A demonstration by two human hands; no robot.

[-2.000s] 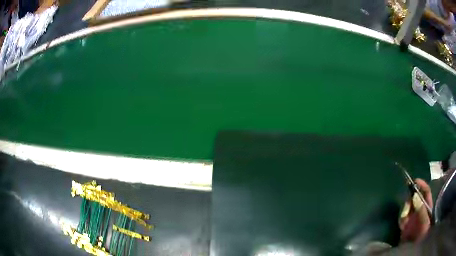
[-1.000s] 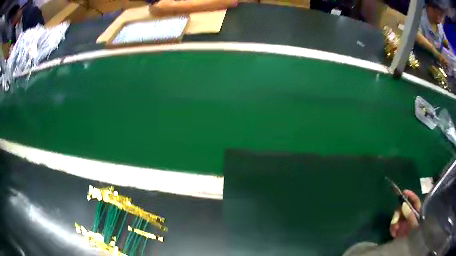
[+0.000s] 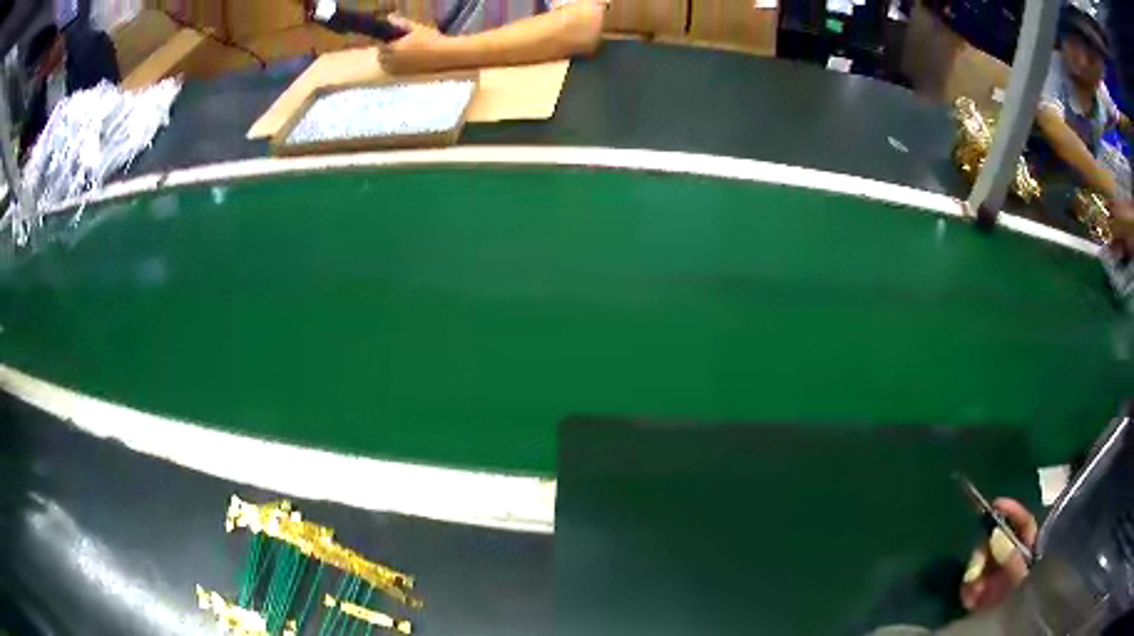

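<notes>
My right hand [image 3: 999,562] is at the lower right, partly behind the clear plastic hood, with pale covers on its fingertips. It holds the soldering iron [image 3: 991,512], whose thin tip points up and left over the dark work mat [image 3: 796,522]. My left hand cannot be made out; a blurred pale shape shows at the bottom edge near the mat. A bundle of green wires [image 3: 276,578] with brass contact strips [image 3: 317,542] at their ends lies on the dark bench at the lower left, cut off by the bottom edge.
The green conveyor belt [image 3: 497,311] with white edging crosses the view. Beyond it are a shallow box of small pale parts [image 3: 379,112], a white bundle [image 3: 100,143], brass parts [image 3: 989,149] and a grey post [image 3: 1014,118]. People's arms show at the top and right. The fume hood [image 3: 1094,509] is at right.
The view has tilted up, so the scene sits lower and more of the far bench shows. The white housing at the far right has left the view. My right hand still holds the iron.
</notes>
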